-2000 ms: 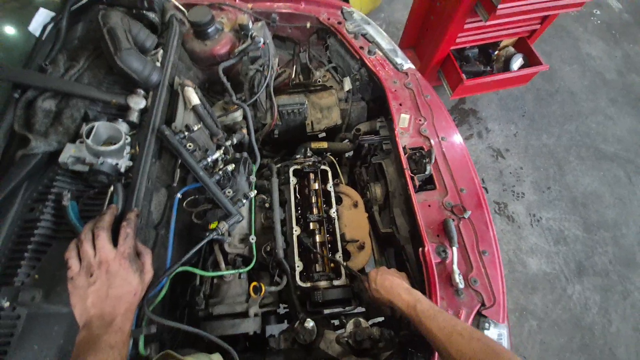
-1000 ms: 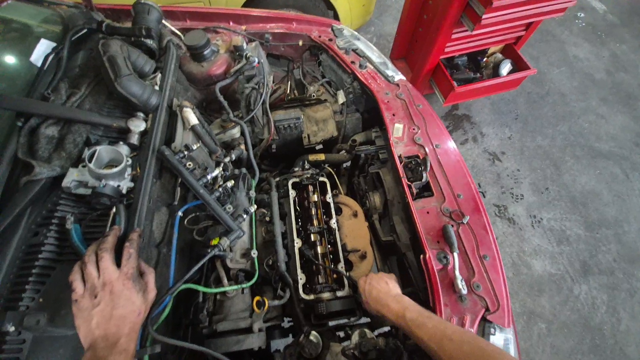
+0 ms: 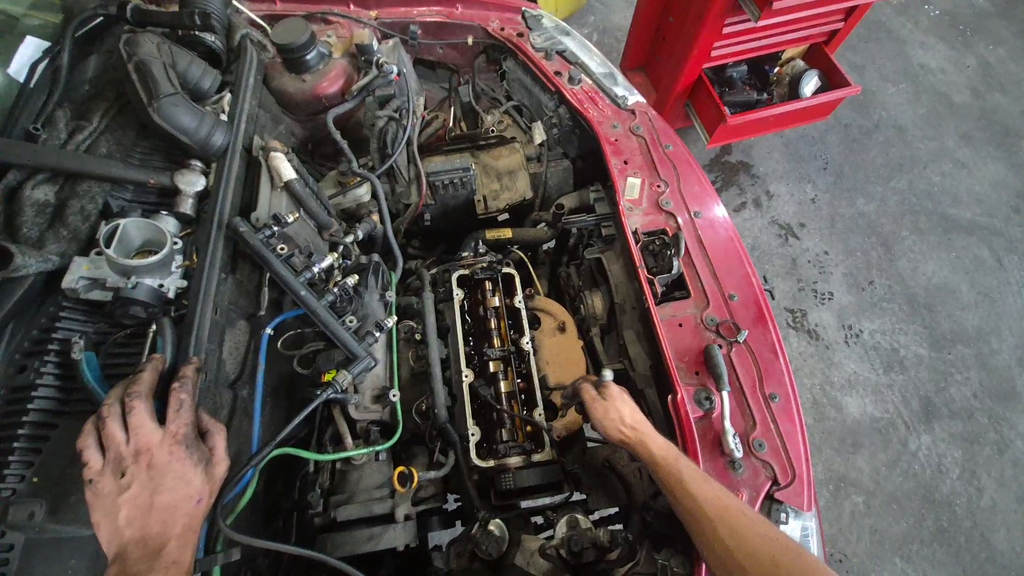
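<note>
My left hand (image 3: 156, 464), back up and grimy, rests on the black cowl (image 3: 48, 424) with its fingers apart, by a teal-handled tool (image 3: 90, 370) and a dark hose. My right hand (image 3: 612, 412) is curled beside the tan exhaust heat shield (image 3: 560, 344); a round metal end (image 3: 606, 374) of a small object pokes out above the fist, the rest hidden. Left of the shield, the open cylinder head (image 3: 460, 352) shows its camshaft (image 3: 498, 376). A fuel rail with injectors (image 3: 296, 288) lies loose over the engine's left part.
A ratchet (image 3: 724, 400) and a hose clamp (image 3: 730, 330) lie on the red front panel (image 3: 720, 240). A throttle body (image 3: 136, 256) and a hammer (image 3: 188, 184) sit on the cowl. A red tool cabinet (image 3: 680, 48) has an open drawer (image 3: 780, 116).
My right hand has moved up along the heat shield from its lower edge, and a metal end now shows above the fist. My left hand stays on the cowl.
</note>
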